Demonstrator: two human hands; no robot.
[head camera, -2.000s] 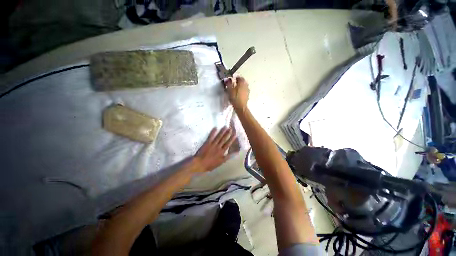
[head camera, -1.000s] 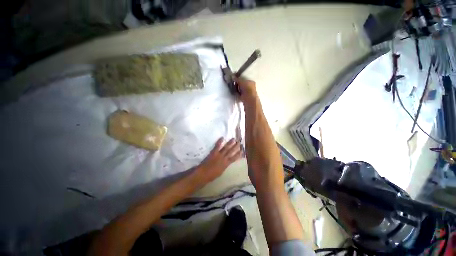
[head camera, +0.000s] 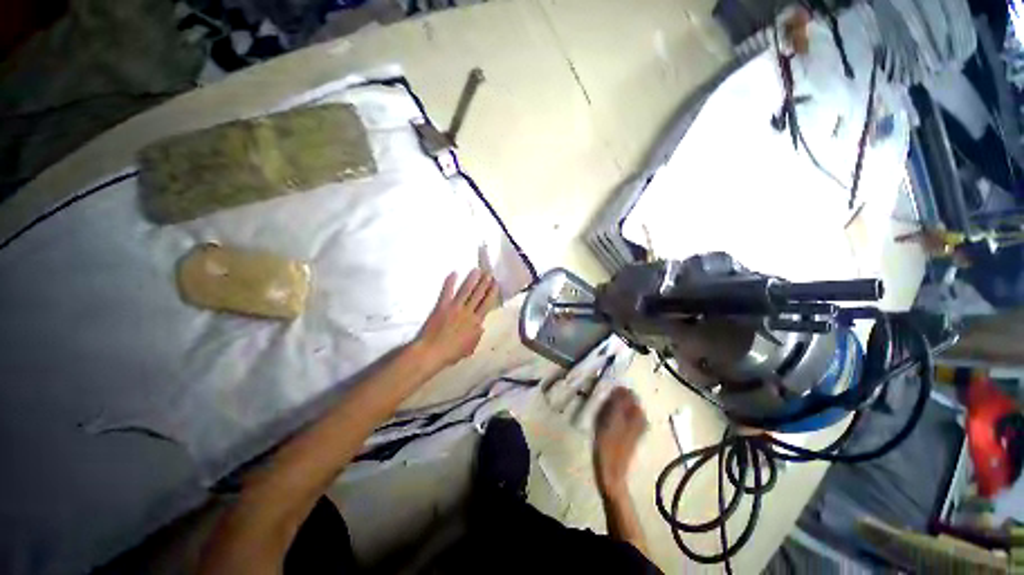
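Note:
My left hand (head camera: 455, 323) lies flat with spread fingers on the white top of the fabric lay (head camera: 371, 258), near its right corner. My right hand (head camera: 619, 425) is slightly blurred, low over the table near my body; its fingers look curled and I cannot tell whether they hold anything. The straight knife cutting machine (head camera: 741, 348) is right of the lay, its silver base plate (head camera: 558, 318) close to the lay's corner. The lay clamp (head camera: 441, 144) sits on the lay's far right edge, its bar handle pointing away, untouched by either hand.
A long speckled stone weight (head camera: 256, 161) and a small tan block (head camera: 244, 281) lie on the lay. Loose fabric offcuts (head camera: 449, 413) lie near my body. A black power cable (head camera: 719, 494) is looped at the machine. A cut stack (head camera: 741, 180) with thin dark tools stands right.
My right hand has let go of the clamp and moved back towards my body. My left hand stays flat on the lay. The view has shifted, showing more of the machine and cable.

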